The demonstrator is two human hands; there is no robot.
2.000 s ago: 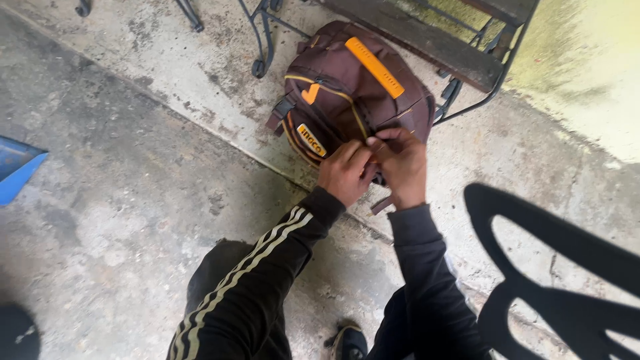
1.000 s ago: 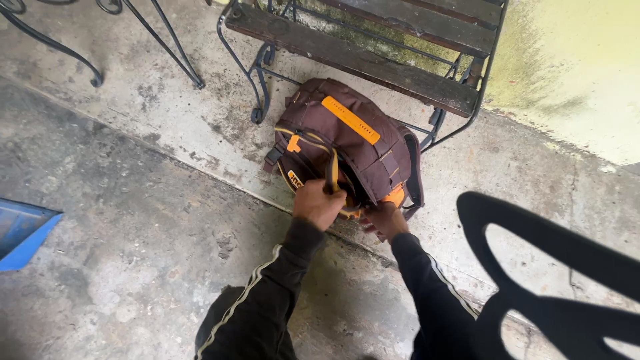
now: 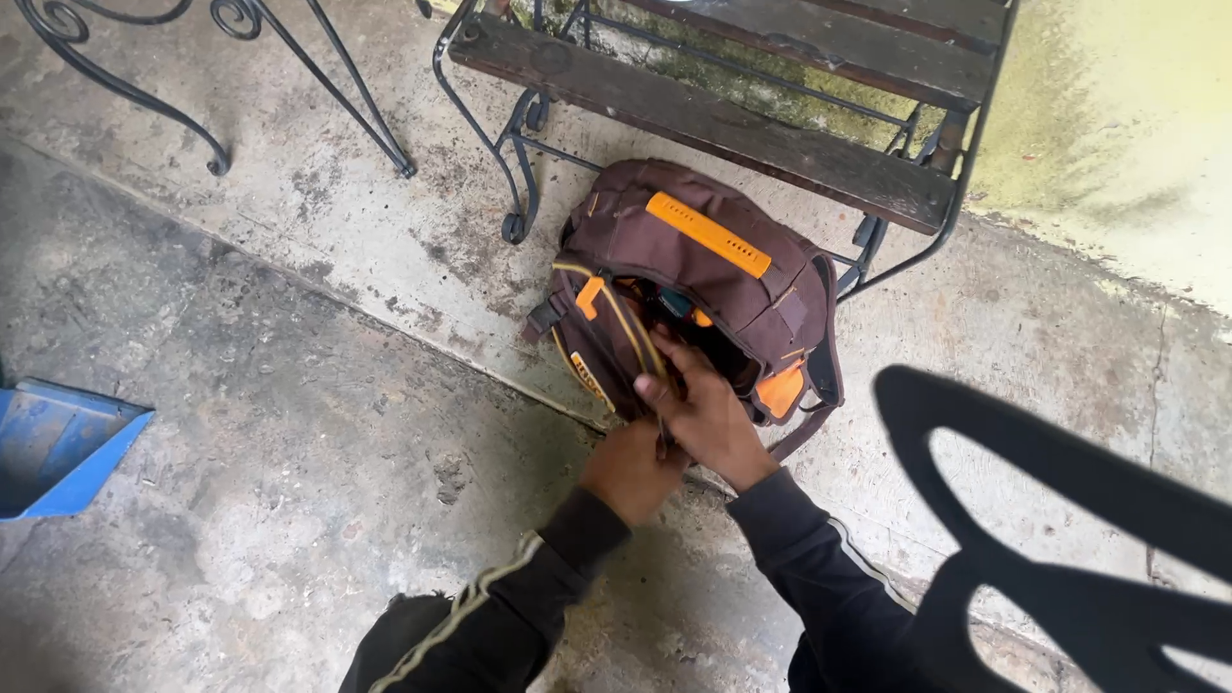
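Observation:
A dark brown tool backpack (image 3: 731,221) with orange trim stands on the concrete floor, its zipped front flap (image 3: 616,332) pulled away from the body. Inside the gap a dark teal and orange object (image 3: 674,303) shows; the rest of the inside is in shadow. My left hand (image 3: 635,472) is closed on the edge of the flap, at the side nearest me. Across that same edge lies my right hand (image 3: 707,414), its thumb and fingers on either side of the flap's rim, fingertips at the opening.
Behind the backpack is a slatted wooden chair seat (image 3: 712,125) with a black metal frame. Curled metal legs (image 3: 192,135) stand at the upper left, a blue dustpan (image 3: 87,452) at the left. A black chair part (image 3: 1039,462) fills the lower right. A yellowish wall (image 3: 1136,135) borders the floor.
The backpack was closed at first; its front flap has come away from the body. My right hand has moved from the pack's right side to the flap's edge, beside my left hand.

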